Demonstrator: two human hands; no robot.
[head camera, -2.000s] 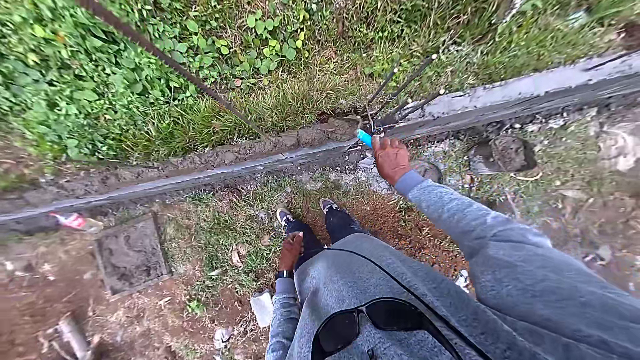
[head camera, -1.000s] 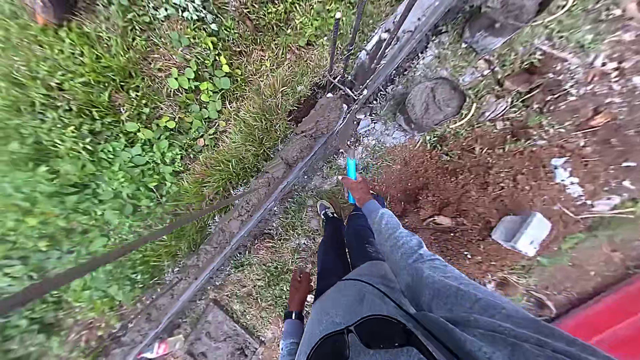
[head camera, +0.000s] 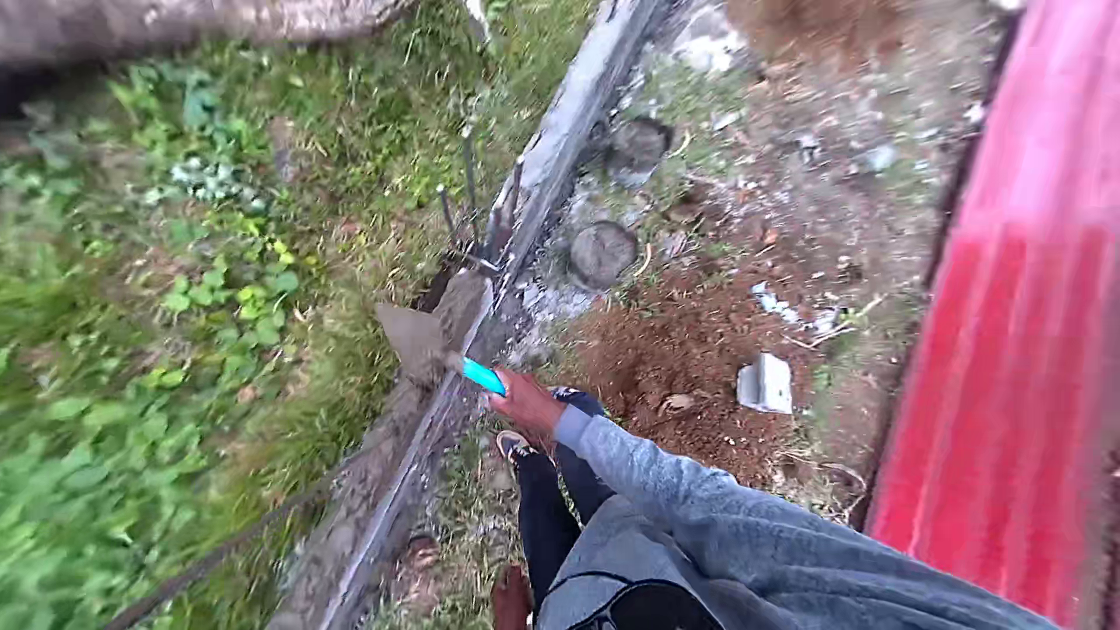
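Observation:
My right hand grips the turquoise handle of a pointed masonry trowel, whose flat metal blade lies over the wet mortar along the top of a low wall. A thin board edge runs along the near side of the mortar. At the bottom edge of the head view my left hand hangs beside my leg, partly cut off; what its fingers do is hard to make out. Steel rebar stubs stand up from the wall just beyond the trowel.
Two round buckets or mounds of grey mortar sit right of the wall. Reddish soil, a whitish block and red corrugated sheeting lie farther right. A long dark bar slants over the plants at lower left.
The view has turned a lot. My right hand has moved out from near my legs to the wall, and the trowel blade now shows over the mortar.

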